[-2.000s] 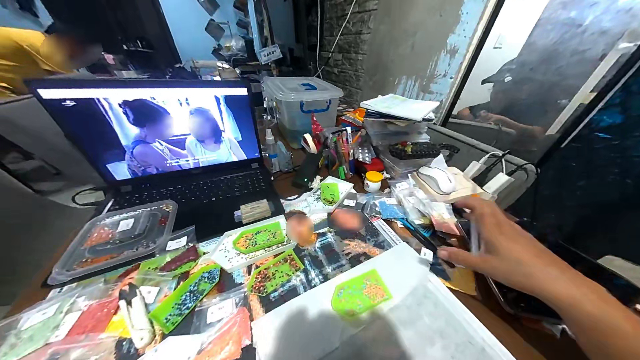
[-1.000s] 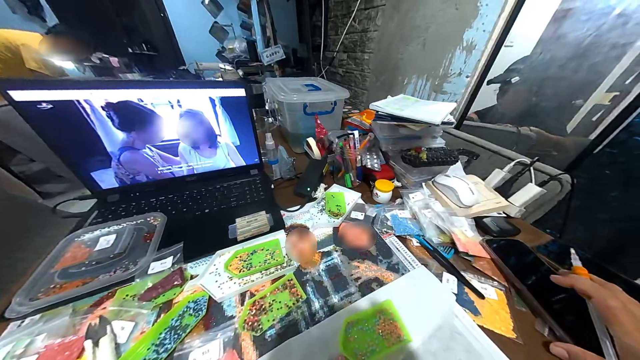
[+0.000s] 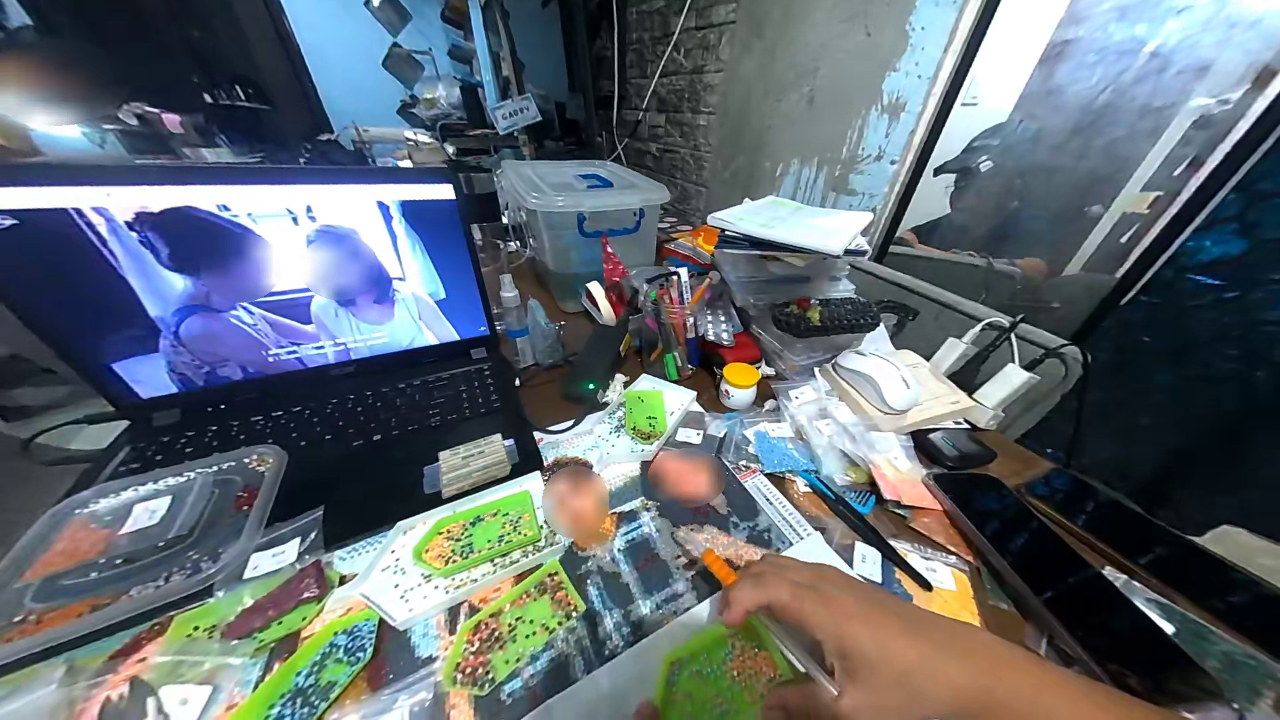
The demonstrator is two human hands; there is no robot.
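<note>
My right hand [image 3: 810,620] holds a slim pen-like tool with an orange end [image 3: 718,568] over a green tray of small beads [image 3: 715,670]. Of my left hand only a fingertip [image 3: 648,710] shows, at the tray's lower left edge; its grip is unclear. Beneath lies a partly beaded diamond painting canvas [image 3: 630,565] with white paper over its near part. Further green trays stand left of my hands: one with mixed beads [image 3: 515,625], one on a white tray [image 3: 480,535], one with blue beads [image 3: 315,670]. A small green tray [image 3: 645,415] sits farther back.
A laptop [image 3: 330,420] and a clear plastic container [image 3: 150,540] stand at left. Bead bags [image 3: 820,430], black tweezers-like tool [image 3: 865,530], phones [image 3: 1050,590], a white mouse [image 3: 878,380] and a power strip [image 3: 1000,385] crowd the right. Behind are a pen cup [image 3: 675,335] and yellow-lidded jar [image 3: 739,385].
My right hand has moved from beside the phones at the right to the green bead tray, with the orange-ended tool in it. A left fingertip has come into view at the bottom.
</note>
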